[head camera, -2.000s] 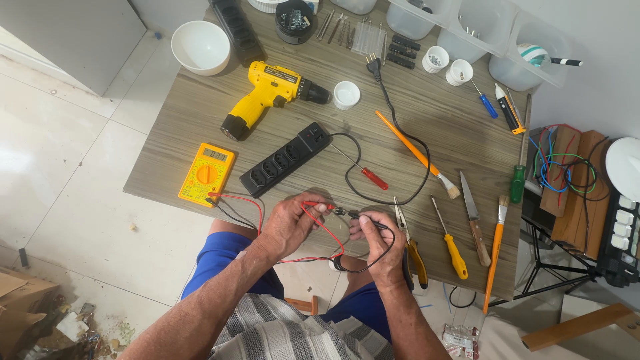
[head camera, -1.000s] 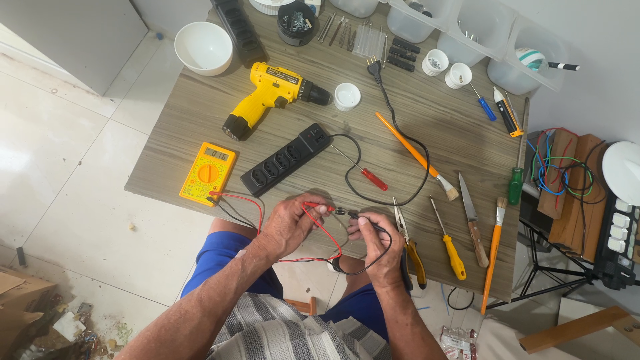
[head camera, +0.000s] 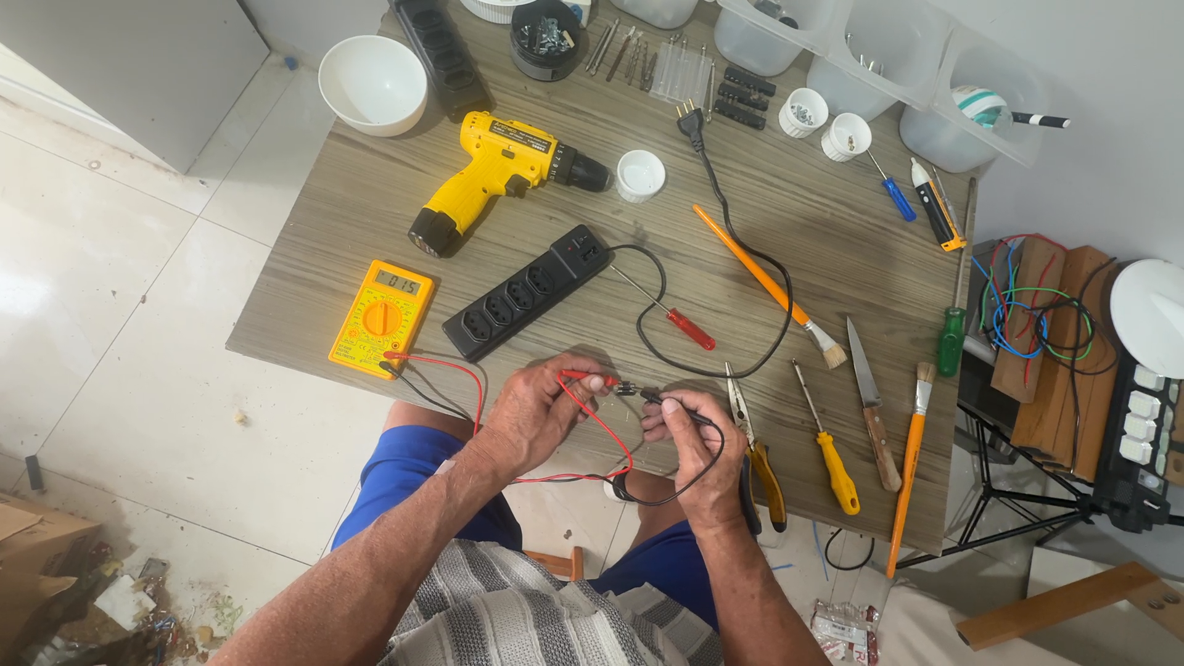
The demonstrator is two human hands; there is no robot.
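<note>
My left hand (head camera: pixel 546 407) holds the red test probe (head camera: pixel 588 376), and my right hand (head camera: pixel 696 442) holds the black test probe (head camera: pixel 655 396). Between the two hands, at the probe ends, is a small dark component (head camera: pixel 626 388), too small to name. Red and black leads run from the probes to a yellow digital multimeter (head camera: pixel 381 319), which lies at the table's left with its display lit. Just beyond my hands lies a black power strip (head camera: pixel 527 291), its cord ending in a plug (head camera: pixel 691 125). A red-handled screwdriver (head camera: pixel 689 328) rests inside the cord's loop.
Long-nose pliers (head camera: pixel 766 481), a yellow screwdriver (head camera: pixel 837 472), a knife (head camera: pixel 883 449) and a brush (head camera: pixel 911 472) lie right of my right hand. Farther back are a yellow cordless drill (head camera: pixel 490 176), a white bowl (head camera: pixel 373 85) and plastic bins (head camera: pixel 763 42). The table's front edge runs under my hands.
</note>
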